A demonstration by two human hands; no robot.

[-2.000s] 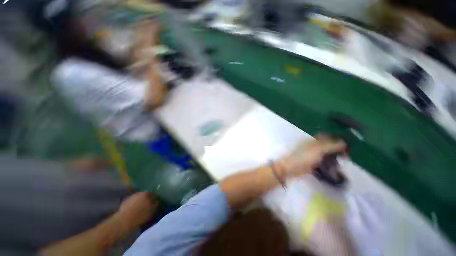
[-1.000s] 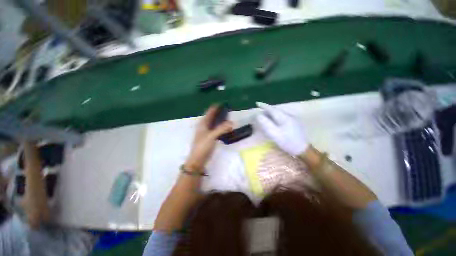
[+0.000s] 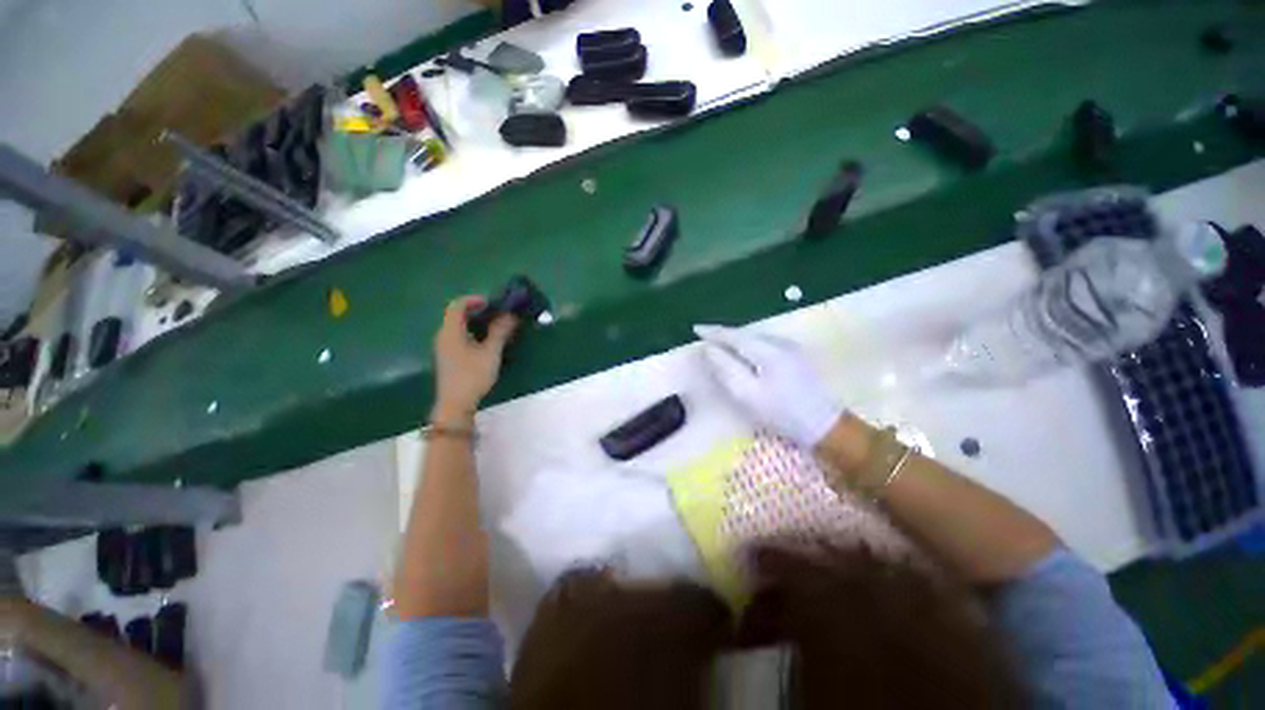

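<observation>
My left hand (image 3: 472, 358), bare, is over the near edge of the green conveyor belt with its fingers closed on a black device (image 3: 508, 308). My right hand (image 3: 777, 382), in a white glove, is over the white bench, fingers extended, with no device seen in it. Another black device (image 3: 644, 427) lies on the bench between the hands. A yellow label sheet with rows of small red marks (image 3: 705, 497) lies close to me, partly hidden by hair. A pale cloth or paper (image 3: 590, 520) lies beside it.
More black devices ride on the green belt (image 3: 735, 284). At right are a clear bottle (image 3: 1089, 308) and a dark celled tray (image 3: 1182, 416). A teal oblong (image 3: 351, 627) lies at left. Across the belt are devices, tools and a carton (image 3: 181, 118). Another person's arm (image 3: 90, 666) shows lower left.
My left hand has moved from above the bench left and forward to the belt with a device. The gloved hand stays in about the same place. The view is sharper and tilted.
</observation>
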